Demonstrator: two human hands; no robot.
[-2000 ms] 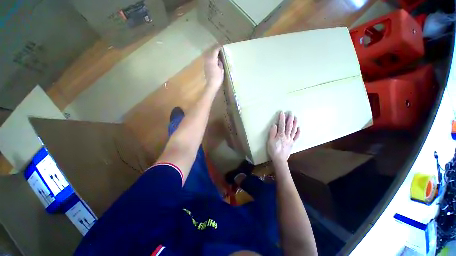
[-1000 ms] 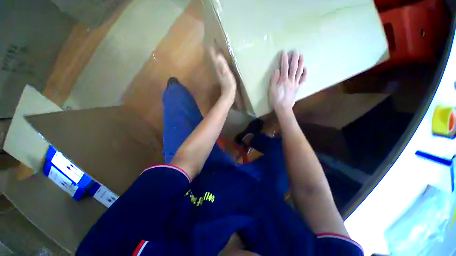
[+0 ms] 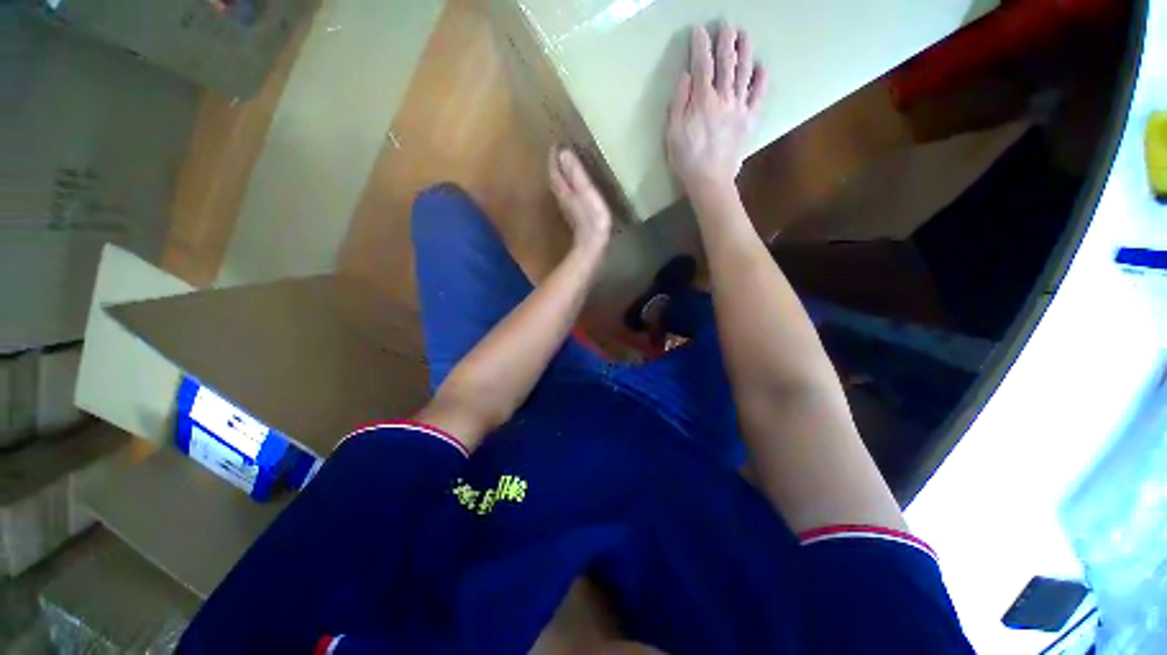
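A large tan shipping carton (image 3: 845,64) with shut flaps lies before me at the top of the view, its upper part cut off by the edge. A shiny clear strip shows near its top left. My right hand (image 3: 714,122) lies flat on its top face, fingers spread, holding nothing. My left hand (image 3: 582,202) is beside the carton's left side, near the lower corner, palm turned to it, fingers extended; whether it touches the carton I cannot tell.
An open carton (image 3: 256,339) at my left has blue-and-white retail boxes (image 3: 230,441) at its edge. Brown cartons (image 3: 90,192) stand at the far left. The white table (image 3: 1011,499) at my right holds a phone (image 3: 1047,604), clear plastic bags (image 3: 1139,512) and yellow tape (image 3: 1157,154).
The carton sits higher in the view, partly out of frame. My left hand has left the carton's far left corner and come down its side. My right hand stays on top.
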